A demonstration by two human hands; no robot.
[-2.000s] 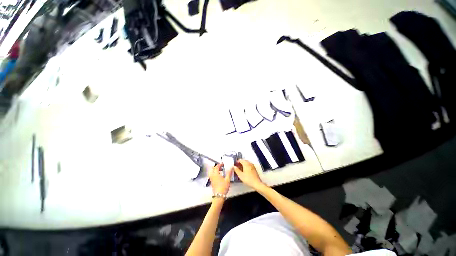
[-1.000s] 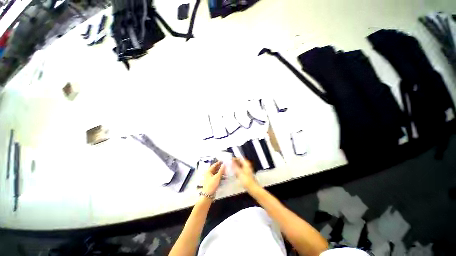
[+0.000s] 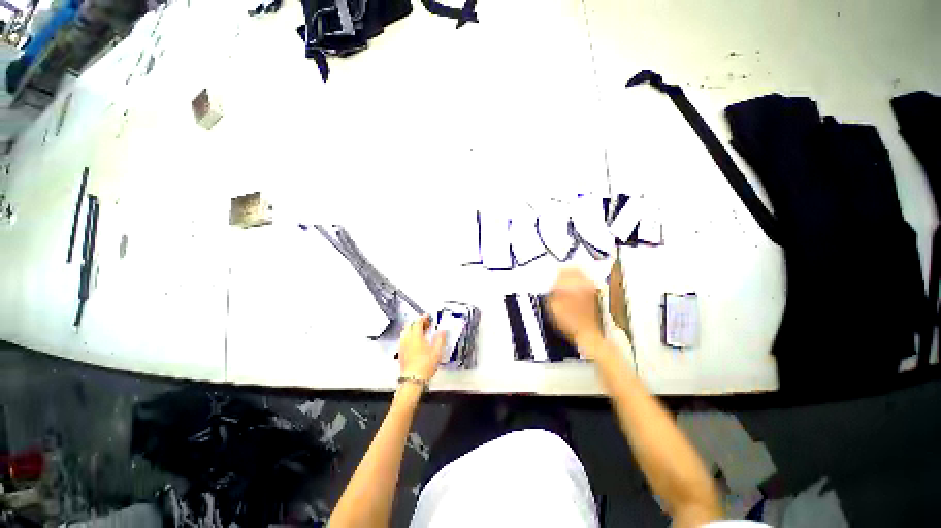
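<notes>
A small white-topped stack of cut pieces (image 3: 457, 335) lies near the table's front edge. My left hand (image 3: 420, 352) is at its left side, fingers apart and touching or close to its edge. My right hand (image 3: 575, 301) is blurred over a row of small black and white pieces (image 3: 528, 328) and hides part of them; whether it holds something cannot be told. Several white-topped pieces with dark edges (image 3: 516, 235) lie in a row behind. A small white-topped stack (image 3: 680, 320) lies to the right.
Long narrow strips (image 3: 361, 270) lie left of my left hand. Large dark panel stacks (image 3: 841, 248) and a hooked black strip (image 3: 712, 144) are at the right. Two small brown-tan blocks, one nearer (image 3: 250, 210), lie at the left. Paper scraps (image 3: 727, 454) cover the floor.
My hands, together at the small white-topped stack before, are now apart. My right hand has moved right, over the black and white row. The view has shifted.
</notes>
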